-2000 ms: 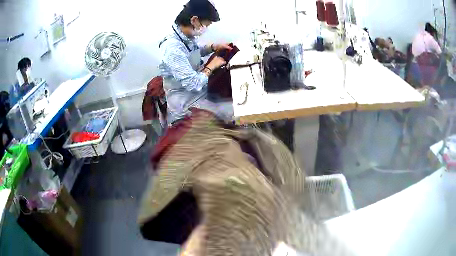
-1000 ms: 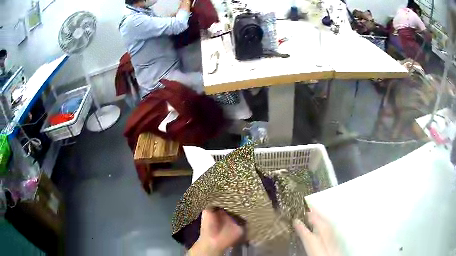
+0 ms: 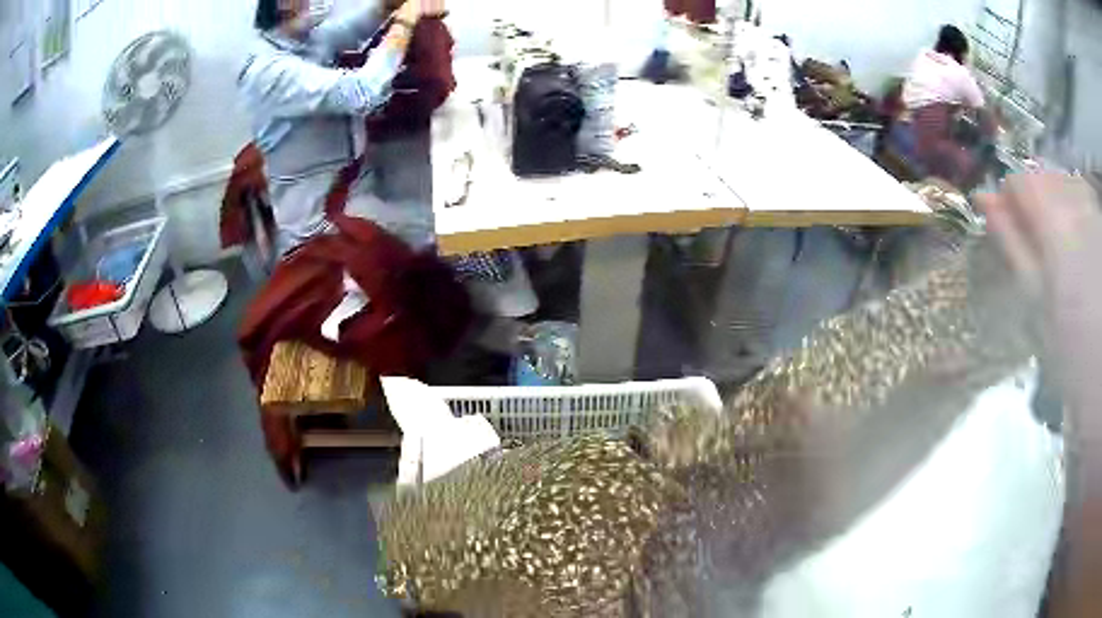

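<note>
The patterned fabric (image 3: 580, 519), brown-black with cream specks, lies over the white plastic basket (image 3: 568, 408) and stretches up to the right across the white table (image 3: 955, 519). My right hand (image 3: 1045, 235) is at the upper right, blurred, and grips the raised end of the fabric. The fabric is blurred between the basket and the hand. My left hand cannot be seen. White pieces (image 3: 457, 442) stick up at the basket's left corner.
A wooden stool (image 3: 317, 377) with dark red cloth (image 3: 363, 296) stands left of the basket. Beyond are another worker (image 3: 308, 109), a wood-edged table (image 3: 592, 229) with a black machine part (image 3: 547, 118), a fan (image 3: 148, 85) and a seated person (image 3: 946, 97).
My right hand has moved up and to the right, drawing the patterned fabric out across the white table. My left hand has left the view. The camera view has shifted.
</note>
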